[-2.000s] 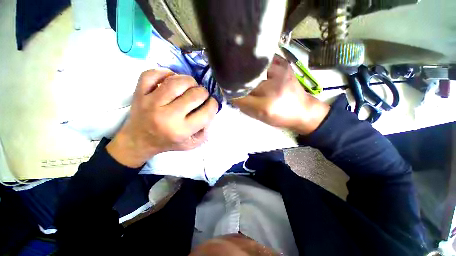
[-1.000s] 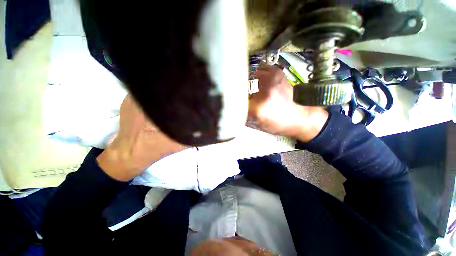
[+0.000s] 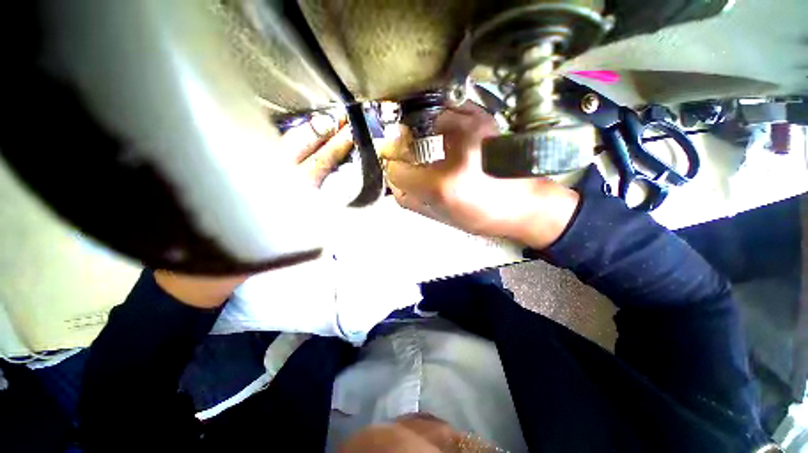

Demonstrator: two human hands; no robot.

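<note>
The sewing machine head (image 3: pixel 390 44) fills the top and left, very close to the camera. White fabric (image 3: pixel 292 305) lies under it and hangs over the table's front edge. My left hand (image 3: pixel 323 155) is mostly hidden behind the machine; only its fingertips and wrist show, with the fingers at the white fabric near the needle area. My right hand (image 3: pixel 452 177) is bent beside the needle area, its fingertips low under the head. Whether it pinches fabric is hidden. A knurled metal knob with a spring (image 3: pixel 536 146) is in front of my right hand.
Black shears (image 3: pixel 642 159) lie right of my right hand. A pink stick (image 3: pixel 595 76) shows behind them. The pale table (image 3: pixel 53 292) has its front edge above my lap. A dark cloth with a white edge (image 3: pixel 226 372) hangs below the table at left.
The view has moved closer to the machine, whose head now covers the left side. The teal cover, seen earlier, is out of sight. My left hand's fingertips now show beside the needle area.
</note>
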